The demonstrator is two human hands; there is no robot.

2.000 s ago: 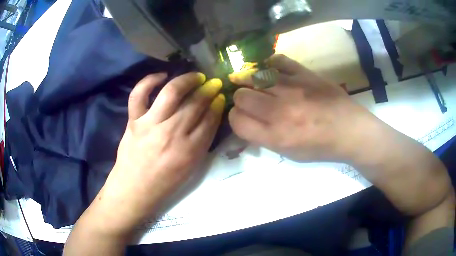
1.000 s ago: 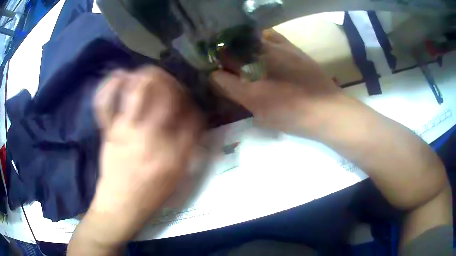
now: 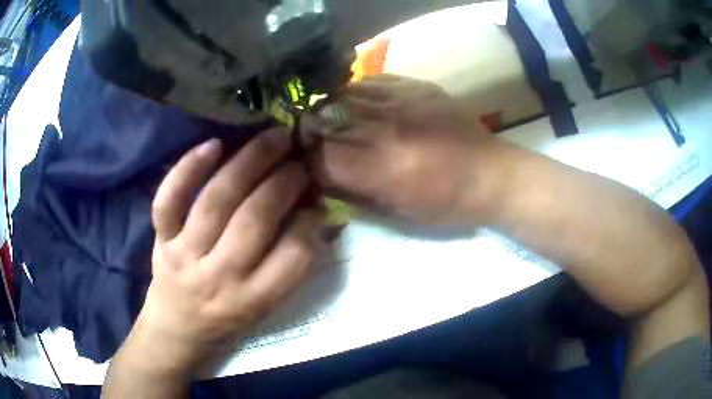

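The dark navy garment piece (image 3: 94, 195) lies crumpled on the left of the white tabletop and runs under my left hand. My left hand (image 3: 234, 226) rests on it with spread, bent fingers, their tips just below the sewing machine head (image 3: 211, 54). My right hand (image 3: 406, 152) is close beside it, slightly blurred, fingertips bent in at the lit needle area (image 3: 297, 93). The fingertips of both hands nearly meet over a narrow dark fabric edge. The needle and presser foot cannot be made out clearly.
Orange-red tape (image 3: 372, 58) is on the cream machine bed (image 3: 445, 58) behind my right hand. Navy fabric strips (image 3: 539, 66) lie at the upper right. A thin dark tool (image 3: 665, 115) lies right of them. Ruler markings run along the near edge of the white tabletop (image 3: 390, 288).
The machine head appears further left and lower in view. My left hand, raised and blurred a second ago, is now steady on the cloth beside my right hand. More orange tape shows.
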